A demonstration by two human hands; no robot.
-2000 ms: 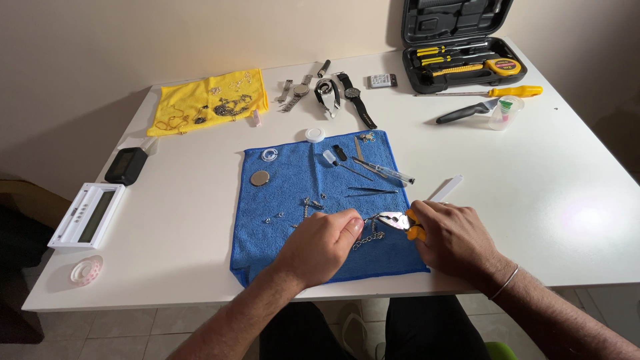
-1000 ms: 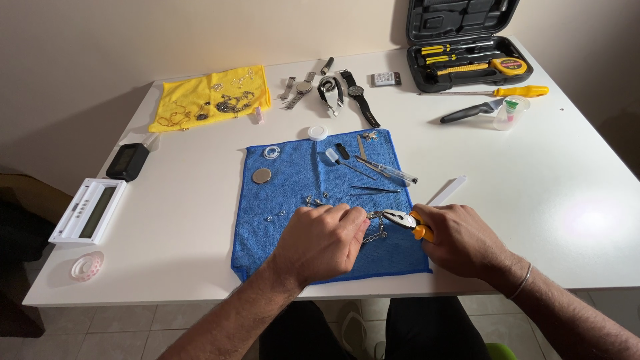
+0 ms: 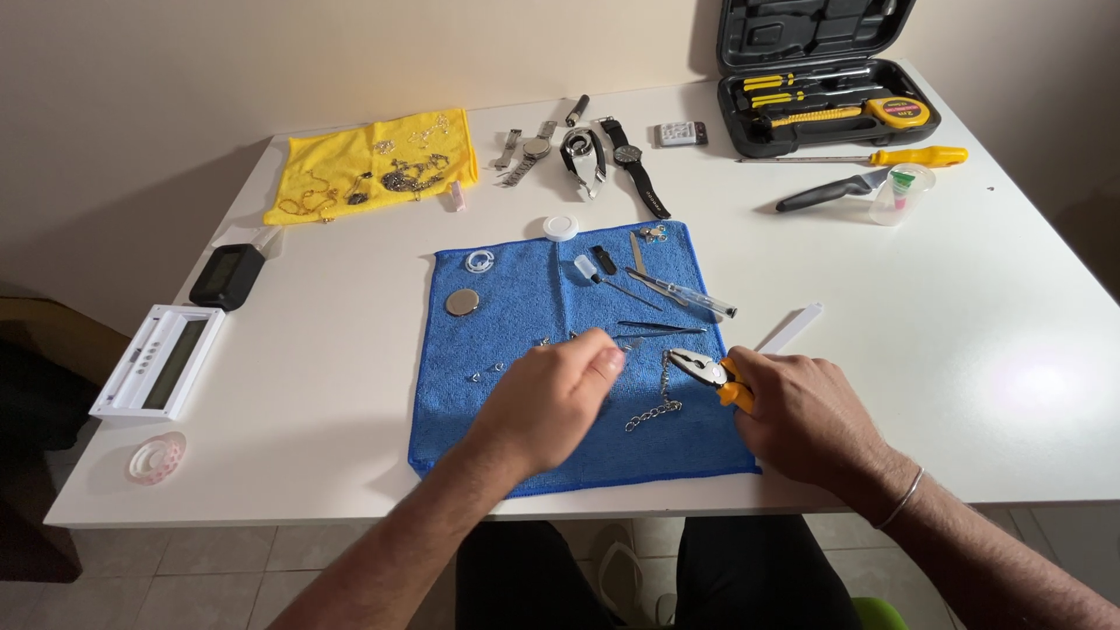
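My right hand [image 3: 801, 411] grips the orange handles of combination pliers [image 3: 700, 369], whose jaws point left over the blue cloth [image 3: 560, 455]. A metal chain [image 3: 652, 411] hangs from the plier tips, its lower end by the cloth. My left hand [image 3: 560, 394] is closed, thumb against fingers, around a small metallic piece [image 3: 632, 344] that partly shows; its exact kind cannot be told. Just behind it lie black tweezers [image 3: 661, 329]. Small metal links [image 3: 487, 372] rest to the left of my left hand. Farther back on the cloth are a clear-handled screwdriver [image 3: 691, 293] and a round metal disc [image 3: 462, 303].
A yellow cloth [image 3: 337, 149] with chains lies at the back left, beside several watches [image 3: 626, 156]. An open tool case [image 3: 822, 140], a yellow-handled screwdriver [image 3: 919, 157], a knife [image 3: 822, 192] and a plastic cup [image 3: 901, 197] stand back right. A digital display unit [image 3: 159, 363] is at left.
My left hand has moved away from the plier jaws, leaving a gap between them. The chain now hangs in plain view below the plier tips.
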